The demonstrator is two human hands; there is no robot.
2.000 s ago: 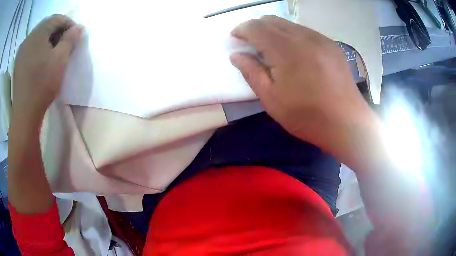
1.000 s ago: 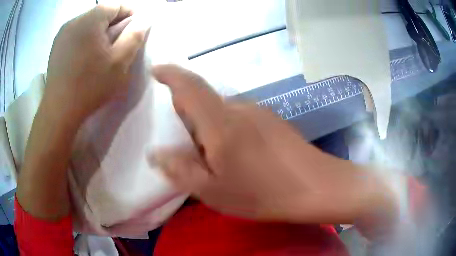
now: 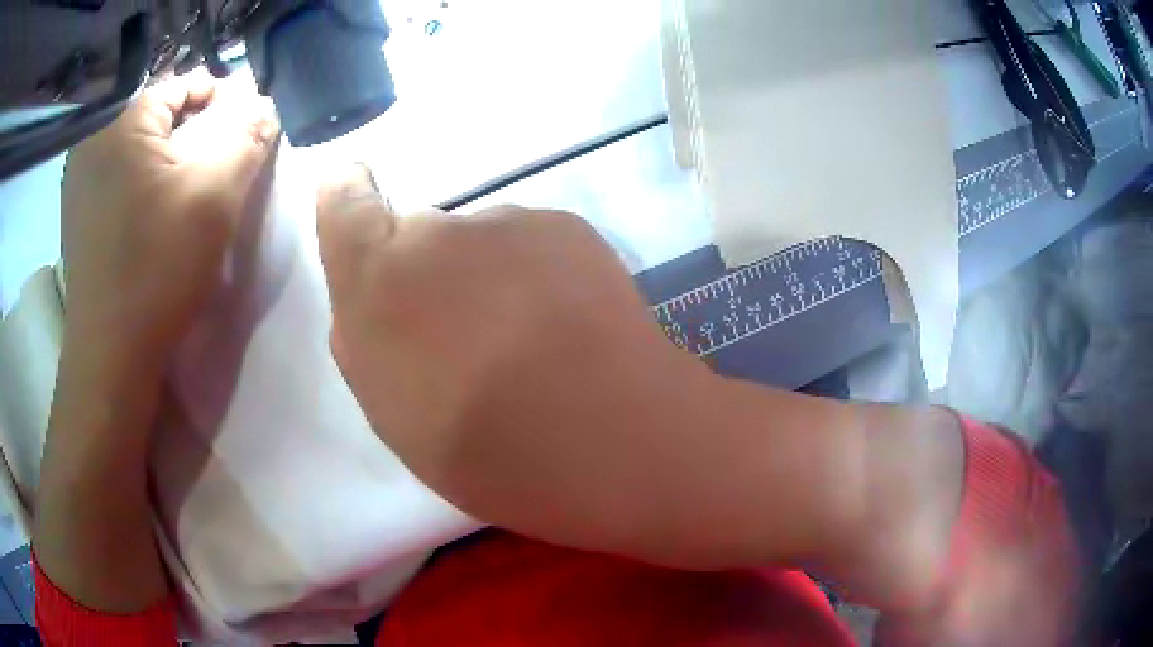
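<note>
The cream-white fabric panel (image 3: 285,417) hangs from both hands over the table's front edge towards the lap. My left hand (image 3: 164,215) pinches its upper edge at the upper left. My right hand (image 3: 474,341) lies over the panel's right side, its fingertips close to the left hand; the fingers are partly hidden. The dark sewing machine head with its blue-grey cylindrical part (image 3: 329,78) is just above the fingertips. The needle and presser foot cannot be made out.
A stack of cream cut pieces (image 3: 828,126) with a pointed lower end lies over the printed ruler (image 3: 771,297) at right. Black-handled scissors (image 3: 1047,108) lie at far right, beside a thin greenish tool (image 3: 1090,57). Other cream layers (image 3: 32,367) lie at far left.
The panel was spread flat between both hands, then gathered narrow at the left. The right hand has moved left and then up beside the left hand. The machine head has come into view.
</note>
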